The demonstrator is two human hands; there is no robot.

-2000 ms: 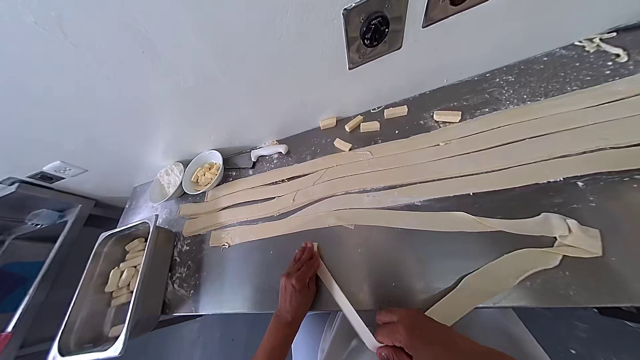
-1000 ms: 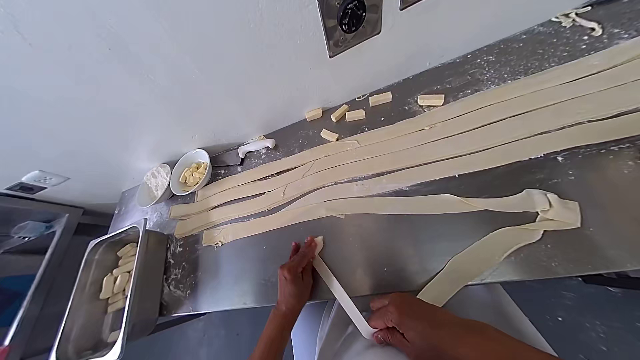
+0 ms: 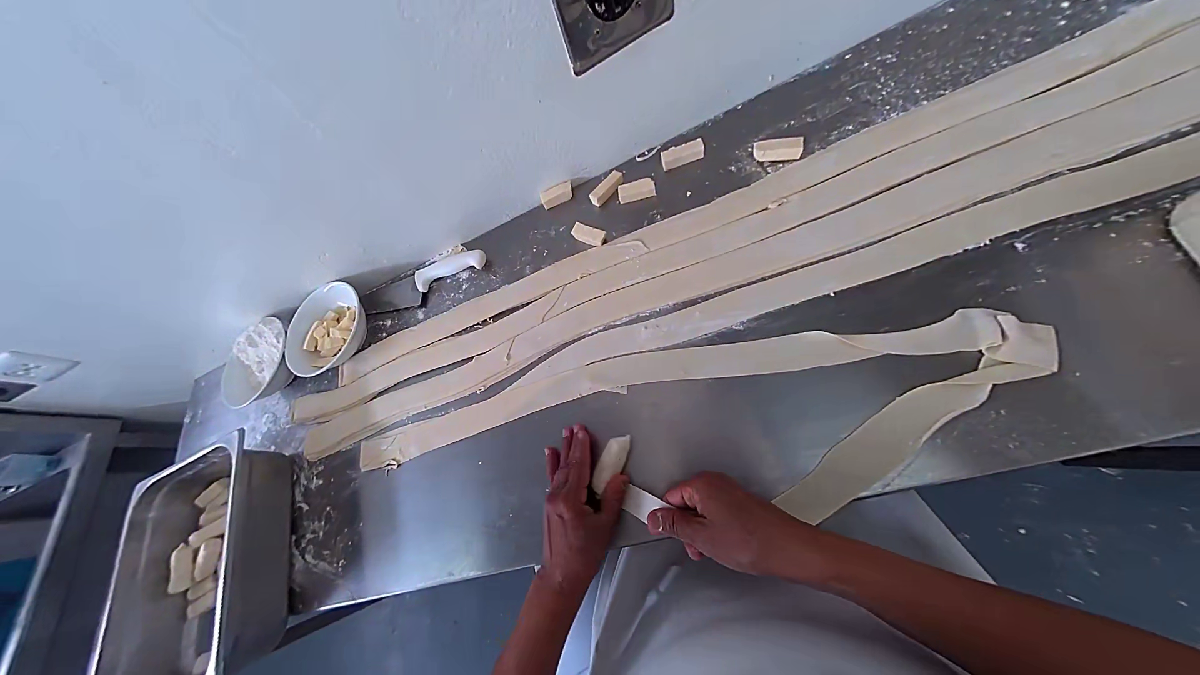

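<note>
My left hand [image 3: 577,511] lies at the near edge of the steel worktop, its thumb against a small wrapped piece of dough [image 3: 612,461] with a pointed end. From that piece a narrow dough strip [image 3: 645,502] runs to my right hand [image 3: 717,520], which pinches it between thumb and fingers. Beyond my hands a long dough strip [image 3: 712,364] reaches right to a fold [image 3: 1022,347], then turns back toward the near edge behind my right forearm. Several more long flat strips [image 3: 844,214] lie side by side across the worktop.
Pale cut sticks [image 3: 637,190] lie near the wall. At the left stand a bowl of pale chunks [image 3: 323,328], a bowl of white powder [image 3: 255,361] and a white-handled blade tool [image 3: 450,270]. A deep steel pan [image 3: 262,553] with dough pieces sits at the left end.
The strip between my hands now spans a shorter length, and a wrapped piece shows beside my left hand. My right hand has come closer to my left hand.
</note>
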